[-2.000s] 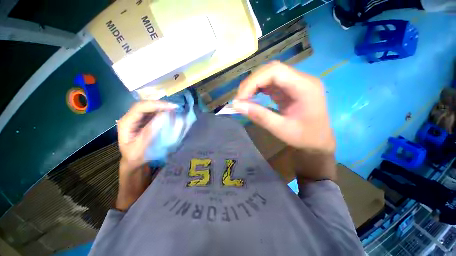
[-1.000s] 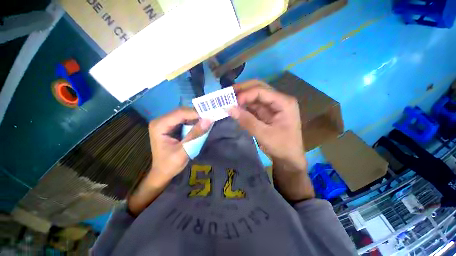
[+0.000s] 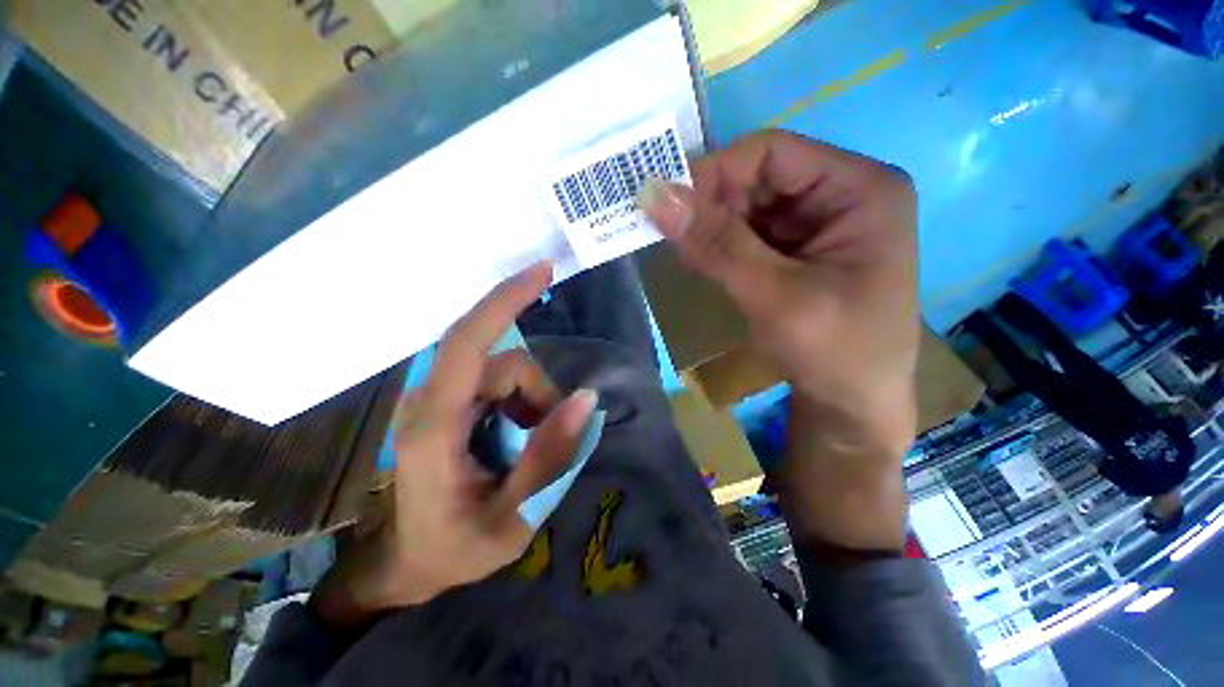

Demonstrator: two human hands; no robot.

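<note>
A slim white product box (image 3: 403, 255) lies slanted at the edge of the bench, its white face towards me. My right hand (image 3: 792, 255) pinches a white barcode sticker (image 3: 604, 195) between thumb and fingers at the box's right end. I cannot tell how much of the sticker touches the box. My left hand (image 3: 490, 456) is just below the box, index finger raised near its lower edge. It holds a pale blue label backing (image 3: 561, 486), partly hidden by the fingers and thumb.
The green bench (image 3: 54, 443) holds a blue and orange-red round-holed object (image 3: 87, 275). A tan printed carton (image 3: 188, 81) is behind the box. Flattened cartons (image 3: 255, 463) are at lower left. Brown cartons (image 3: 946, 383), blue stools (image 3: 1070, 285) and a person in dark clothes (image 3: 1141, 443) are at right.
The barcode sticker, earlier held between both hands, is now in my right hand at the box end. My left hand has moved down off it. The white box face appears larger and closer.
</note>
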